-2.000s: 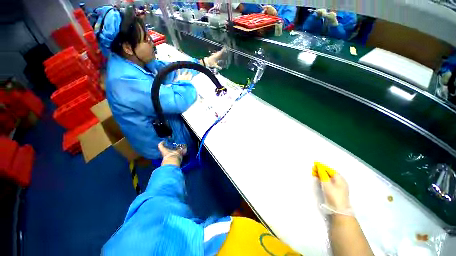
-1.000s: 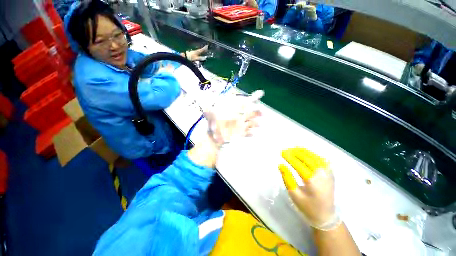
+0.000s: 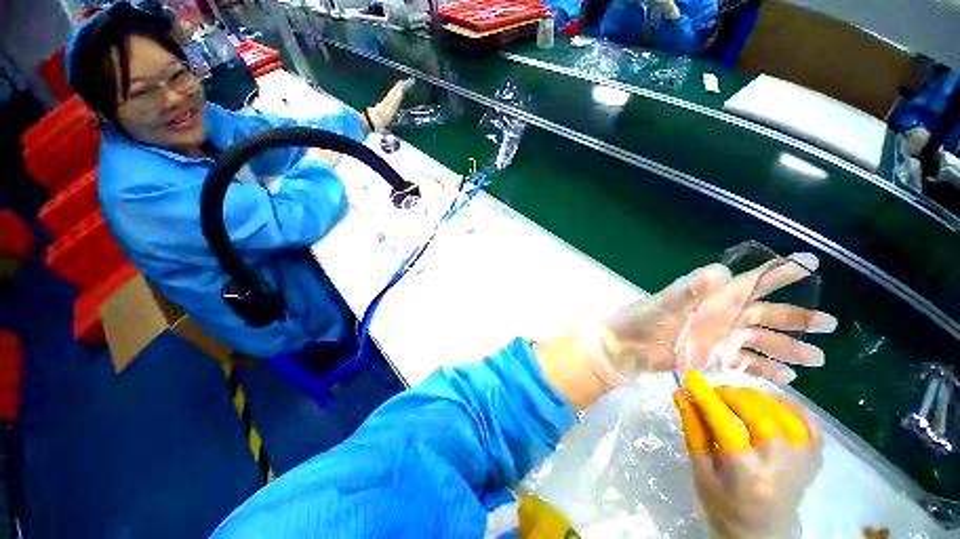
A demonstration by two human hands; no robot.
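My left hand, in a clear glove, is palm up with its fingers spread above the bench and the belt's edge. A thin clear plastic piece lies across its palm and fingers; its exact shape is hard to tell. My right hand, with yellow-orange finger cots, is just below my left palm, its fingertips closed on the lower end of the clear piece. Crinkled clear plastic film lies on the white bench beneath both hands.
A coworker in a blue smock stands at the left, behind a curved black hose. Blue cables cross the bench. Clear plastic units lie on the green belt. Red bins and a carton stand at the left.
My left hand has moved right from beside the coworker, to above my right hand. My right fingertips have closed on the clear piece. The coworker has turned towards me.
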